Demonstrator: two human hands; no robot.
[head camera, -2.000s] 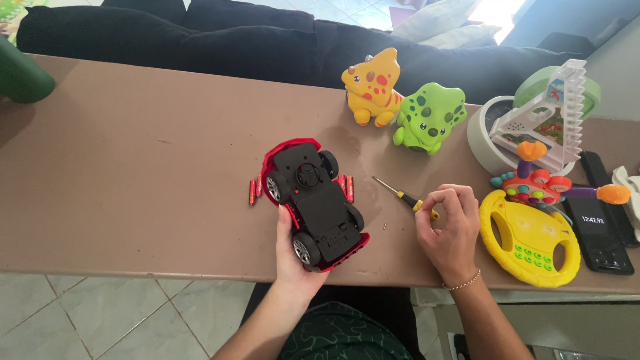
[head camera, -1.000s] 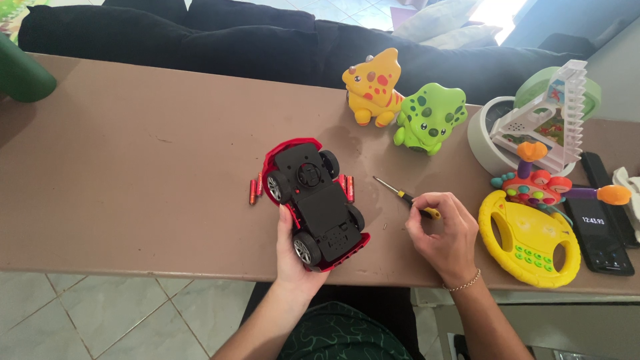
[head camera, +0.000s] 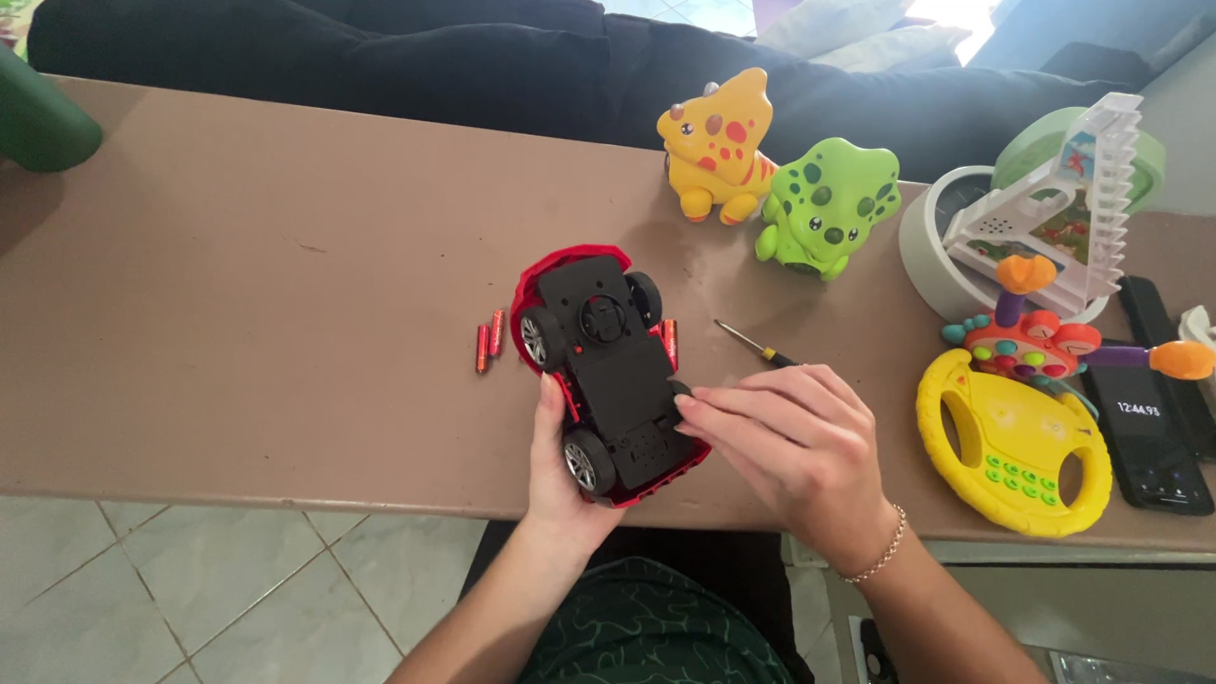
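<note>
My left hand (head camera: 565, 465) grips a red toy car (head camera: 617, 370) from its lower left side; its black underside with a round part faces up. At the car's lower right wheel are the fingertips of my right hand (head camera: 798, 437), which partly cover that wheel. A screwdriver (head camera: 755, 344) with a yellow and black handle lies on the table just beyond my right hand, its tip pointing up and left. Red batteries (head camera: 489, 340) lie left of the car, and another red battery (head camera: 671, 344) shows at its right edge.
A yellow dinosaur toy (head camera: 722, 147) and a green dinosaur toy (head camera: 826, 209) stand at the back edge. To the right are a white round container (head camera: 917, 247), a yellow toy steering wheel (head camera: 1016, 442), a red crab-like toy (head camera: 1026, 344) and a phone (head camera: 1145, 427). A green object (head camera: 43, 114) is at the far left.
My right hand has let go of the screwdriver, which stays on the table, and has moved left to the car. The left hand still holds the car in about the same place.
</note>
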